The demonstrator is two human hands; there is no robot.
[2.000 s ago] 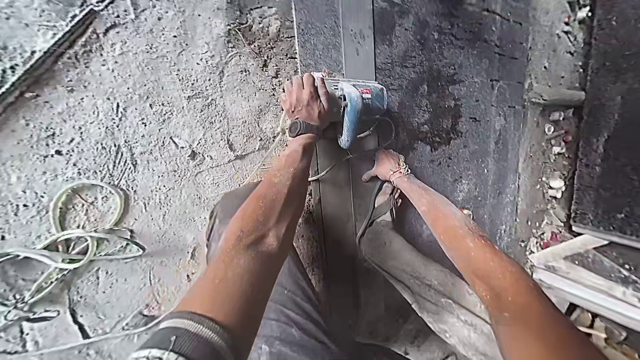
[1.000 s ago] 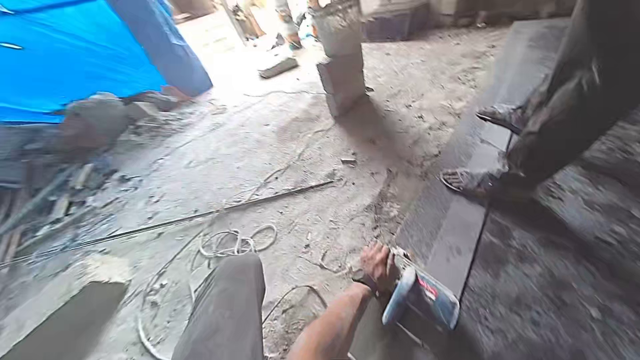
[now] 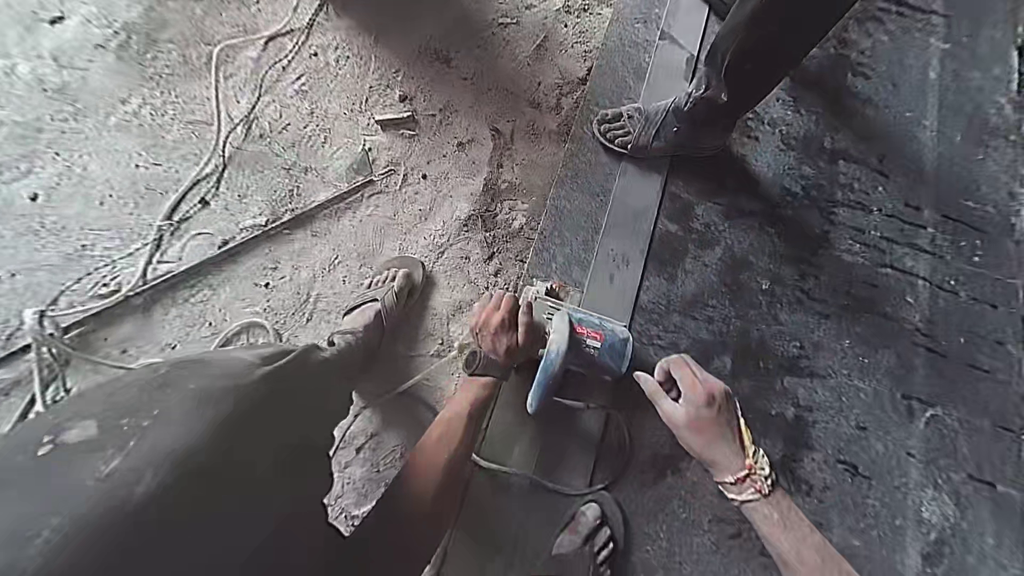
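A blue handheld circular saw [image 3: 596, 344] rests on a dark stone slab [image 3: 580, 200], beside a long flat straightedge strip [image 3: 628, 240]. My left hand [image 3: 504, 328], with a watch at the wrist, lies on the saw's front end; its fingertips curl over the metal base, and the grip is partly hidden. My right hand [image 3: 694, 404] is just right of the saw's rear, fingers loosely bent with a gap between thumb and forefinger, holding nothing that shows. The saw's cable [image 3: 544, 482] loops below it across the slab. The blade is hidden.
Another person's sandaled foot [image 3: 656, 128] stands on the strip and slab. My own sandaled feet [image 3: 388, 292] are on the dusty ground and at the slab's lower end. A long thin bar [image 3: 280, 228] and tangled rope or cable [image 3: 172, 212] lie at left. A small block [image 3: 394, 120] sits farther up.
The view has swung from the wider yard back down to the saw. My right hand, out of view one second ago, now shows beside the saw. My left hand remains at the saw.
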